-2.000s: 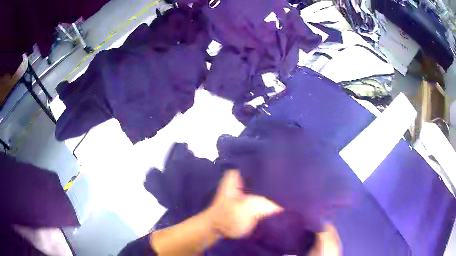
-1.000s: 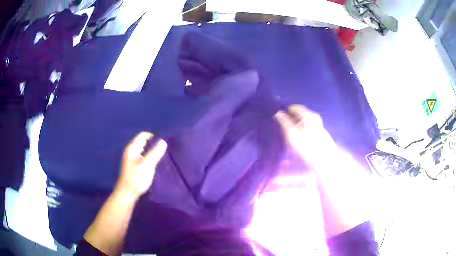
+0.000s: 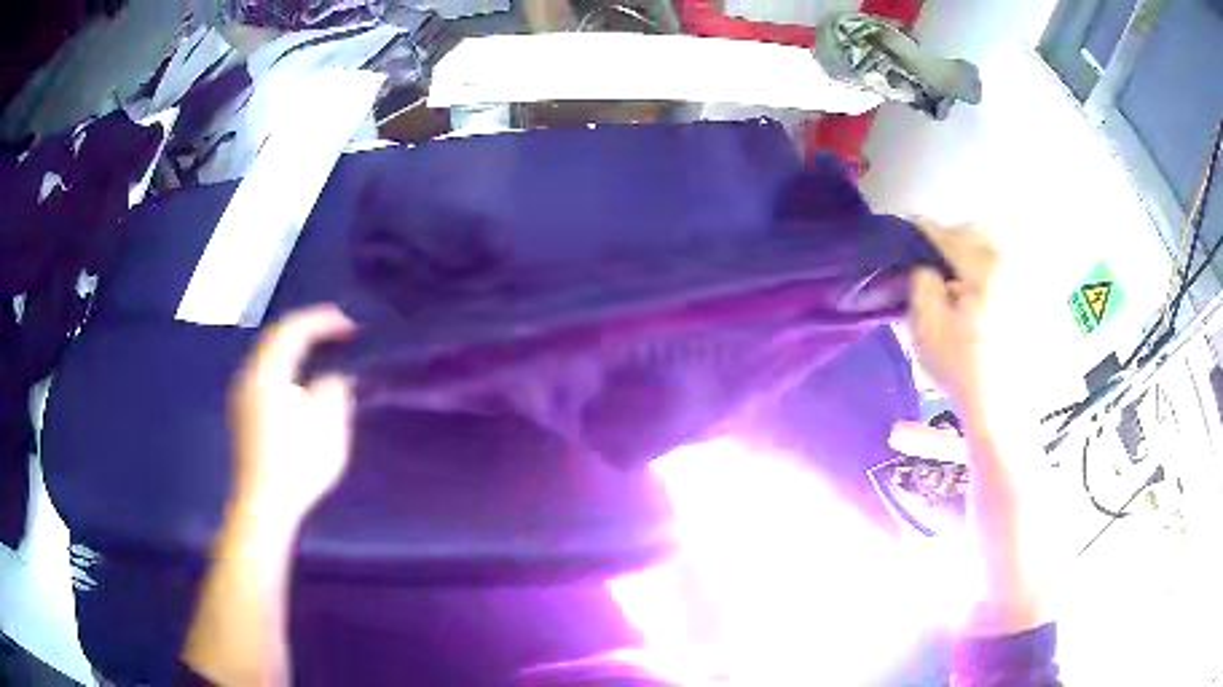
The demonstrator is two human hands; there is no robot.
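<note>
A dark purple garment point(image 3: 630, 322) is stretched between my two hands above the dark blue-violet ironing table cover point(image 3: 175, 416). It is blurred, with folds hanging below its taut upper part. My left hand point(image 3: 295, 403) grips its left end. My right hand point(image 3: 955, 302) grips its right end. A steam iron point(image 3: 928, 470) stands at the right edge of the table, partly hidden by my right forearm. Strong white-purple glare covers the lower right.
A white strip point(image 3: 275, 201) lies across the upper left of the table. A white rail point(image 3: 644, 70) runs along the far edge, with a grey rag point(image 3: 896, 65) at its end. A dark garment pile point(image 3: 61, 255) is at left. Wires and a warning sticker point(image 3: 1097, 298) are at right.
My hands have moved apart, the left one leftward and the right one rightward and up. The garment, bunched and folded on the table before, is now pulled out between them. The view has shifted.
</note>
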